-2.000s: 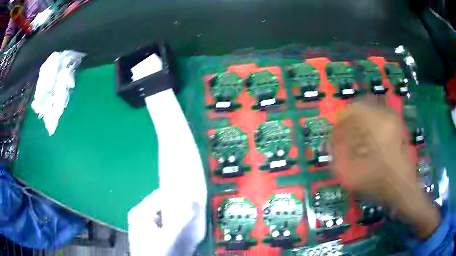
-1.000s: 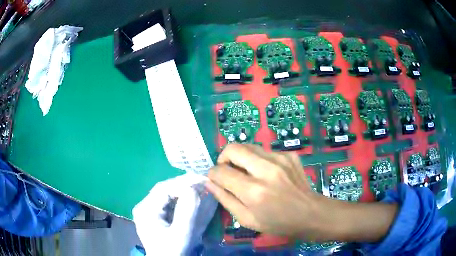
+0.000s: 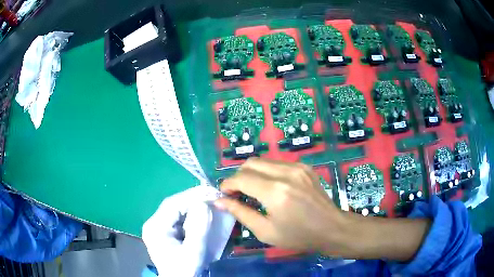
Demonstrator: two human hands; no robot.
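My left hand [image 3: 187, 230], in a white glove, holds the lower end of a white label strip [image 3: 162, 119] that hangs from a black open-topped box [image 3: 142, 43]. My bare right hand [image 3: 281, 205] meets it at the strip's end, thumb and forefinger together; whether a label is between them is too small to tell. Green circuit boards [image 3: 293, 111] lie in rows in a clear tray [image 3: 260, 84] with red beneath. Boards in the upper two rows carry white labels on their black edge parts. My right hand and forearm hide part of the bottom row.
A crumpled white cloth or glove [image 3: 40, 73] lies on the green mat [image 3: 81, 146] at the left. A dark belt [image 3: 244, 8] runs behind the mat. Blue fabric [image 3: 32, 224] shows at the lower left, beside the mat's edge.
My right hand has moved from over the tray's right side to the strip's end at my left hand. In the last second the hands stay together while the view shifts slightly.
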